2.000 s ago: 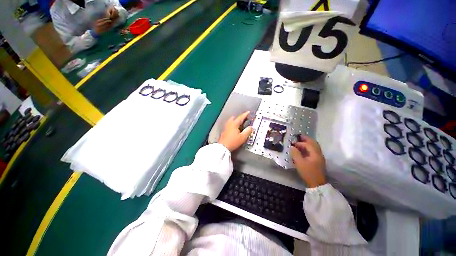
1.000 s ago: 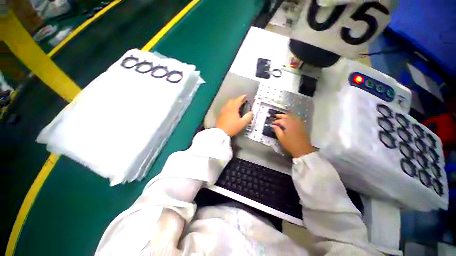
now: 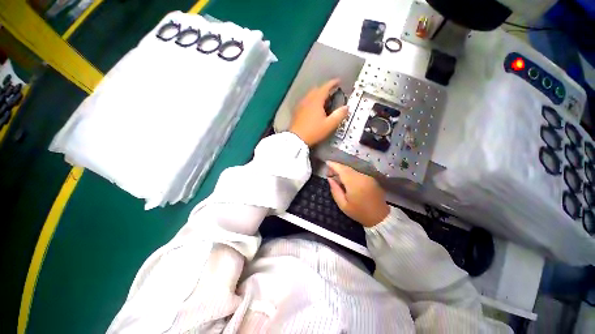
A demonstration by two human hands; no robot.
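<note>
A black ring part sits in the fixture point(image 3: 378, 126), a black block on the perforated base plate point(image 3: 417, 130). My left hand point(image 3: 316, 116) is at the plate's left side and holds a black ring point(image 3: 336, 100) between thumb and fingers. My right hand point(image 3: 355, 192) is over the keyboard point(image 3: 320, 203), in front of the plate, with fingers curled. Whether it holds something small is unclear. The left-hand tray stack point(image 3: 156, 111) has several black rings in a row at its top edge. The right-hand tray stack point(image 3: 502, 169) holds rows of rings.
The machine head's round black underside point(image 3: 473, 10) hangs above the back of the plate. Behind the plate are a black block point(image 3: 372, 36), a loose ring point(image 3: 393, 45) and another dark block point(image 3: 440, 67). A button panel point(image 3: 545, 78) with one red light is at right. A mouse point(image 3: 481, 251) is right of the keyboard.
My right hand has left the fixture and moved towards me and left, over the keyboard. The ring in the fixture is now uncovered. My left hand still holds its ring. The view has shifted.
</note>
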